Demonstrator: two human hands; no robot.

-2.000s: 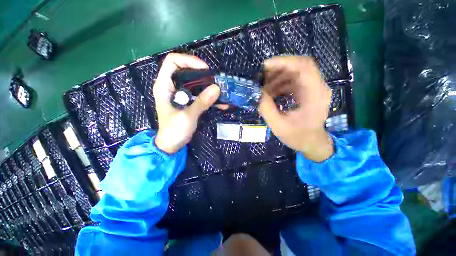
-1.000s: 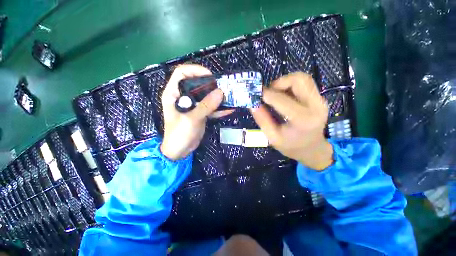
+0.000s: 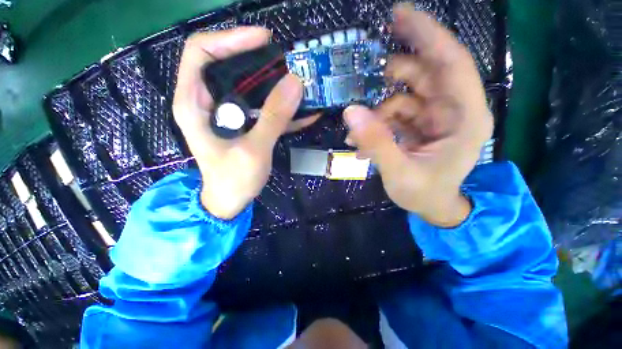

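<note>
My left hand (image 3: 235,136) holds a black front housing (image 3: 252,75) with red wires and a round white-faced part at its lower left corner. A blue circuit board (image 3: 331,71) with silver patches lies at the housing's right end, under my left thumb's tip. My right hand (image 3: 430,116) is beside the board's right end, slightly blurred, fingers apart; I see nothing held in it. An LCD display module (image 3: 331,164), half grey and half white with a yellow edge, lies on the black blister tray (image 3: 327,238) below the phone.
A second blister tray (image 3: 41,252) with a few white display modules (image 3: 28,198) is at the left. Dark crumpled plastic (image 3: 586,136) is at the right. The green belt (image 3: 102,27) runs behind the trays. Pale keys (image 3: 487,151) show beside my right wrist.
The view has come closer to the phone, which appears larger and higher. My right hand's fingers have spread from a pinch near the board's right end. My left hand keeps its hold.
</note>
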